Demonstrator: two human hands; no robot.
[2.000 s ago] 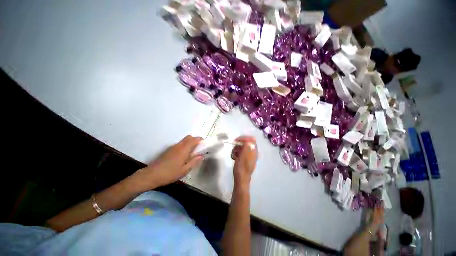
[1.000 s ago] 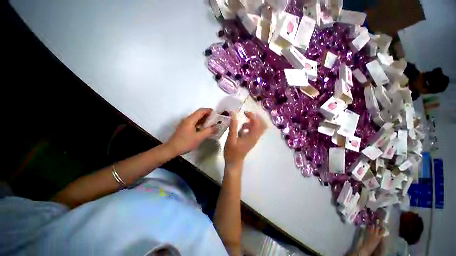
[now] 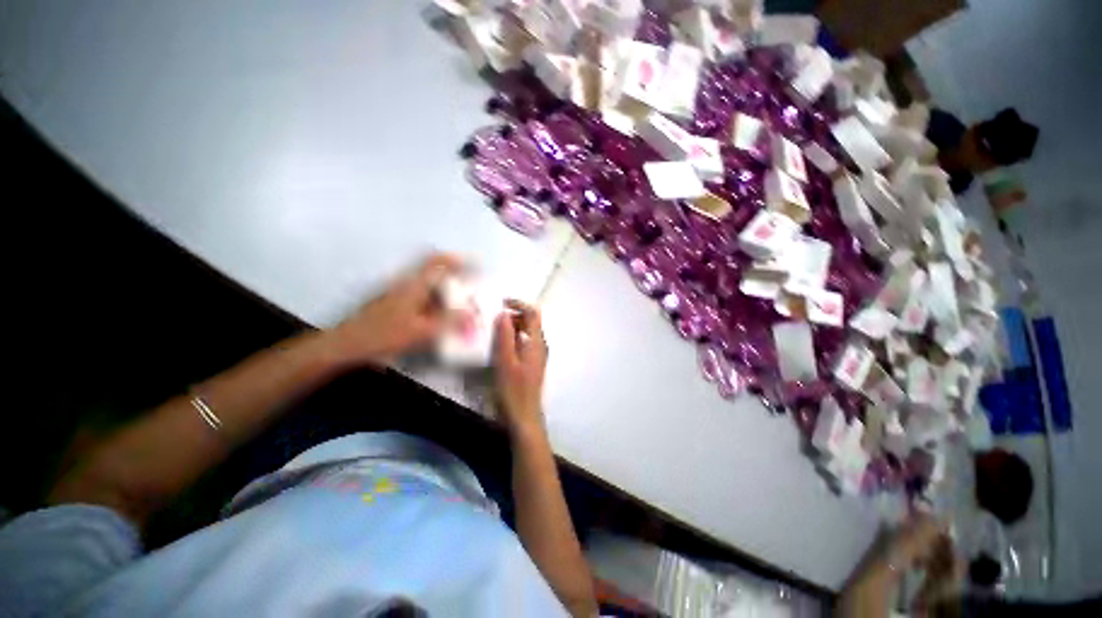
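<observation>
A white carton (image 3: 464, 321) with a pink picture is held above the table near its front edge; it is blurred. My left hand (image 3: 417, 304) grips its left side and is blurred too. My right hand (image 3: 521, 353) is at the carton's right side with fingers bent; whether it touches the carton cannot be told. Pink-purple bottles (image 3: 677, 260) lie heaped beyond my hands. White cartons (image 3: 792, 264) lie jumbled on and behind the heap, several with open flaps.
The white tabletop (image 3: 242, 145) has a curved-looking front edge. Another person's hand (image 3: 900, 558) is at the heap's lower right end. A brown cardboard box (image 3: 888, 22) and other people are beyond the heap. Shiny clear wrap (image 3: 713, 589) lies below the table edge.
The carton now shows its pink face and is held further left. My right hand's fingers have closed in from their spread pose. The camera view has shifted.
</observation>
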